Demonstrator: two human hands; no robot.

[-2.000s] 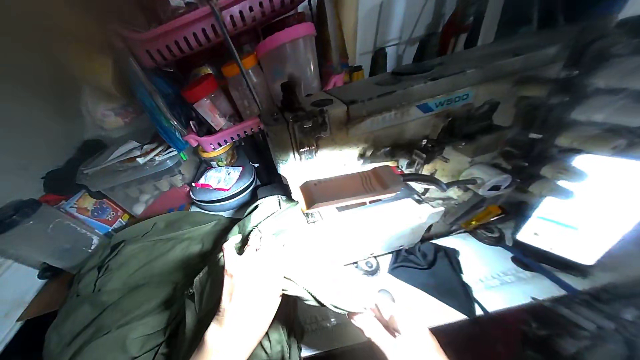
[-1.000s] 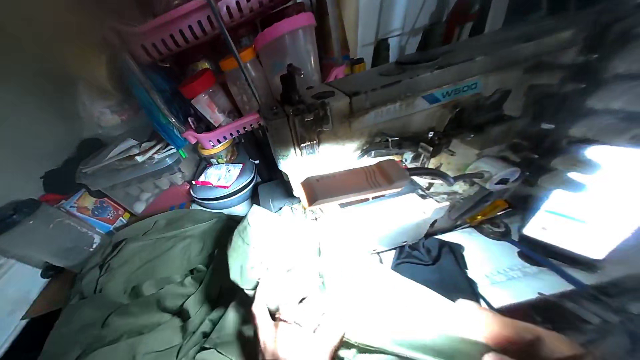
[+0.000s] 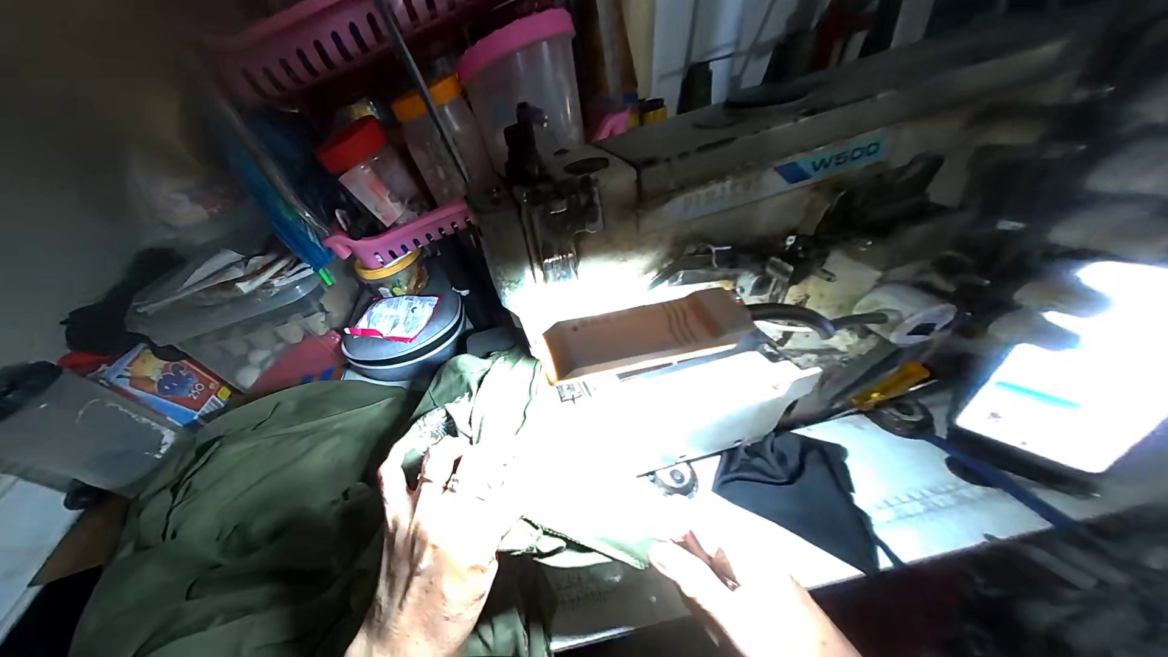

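Observation:
A large piece of olive-green cloth covers the left of the work surface and runs up to an industrial sewing machine. On the bunched cloth left of the machine's bed rests my left hand, fingers bent and gripping a fold. My right hand pinches the cloth's lower edge between thumb and fingers, in front of the bed. Strong glare washes out the cloth between the hands. The needle area is hidden by glare and by the brown plastic cover above the white bed housing.
A black cloth lies right of the bed, near a lit phone and a yellow-handled tool. Behind on the left are a round grey case, a pink basket with lidded jars, and a clear plastic box.
My right hand has come back left from the lower right to the cloth edge near the bed. My left hand has moved up and left on the cloth since a second ago.

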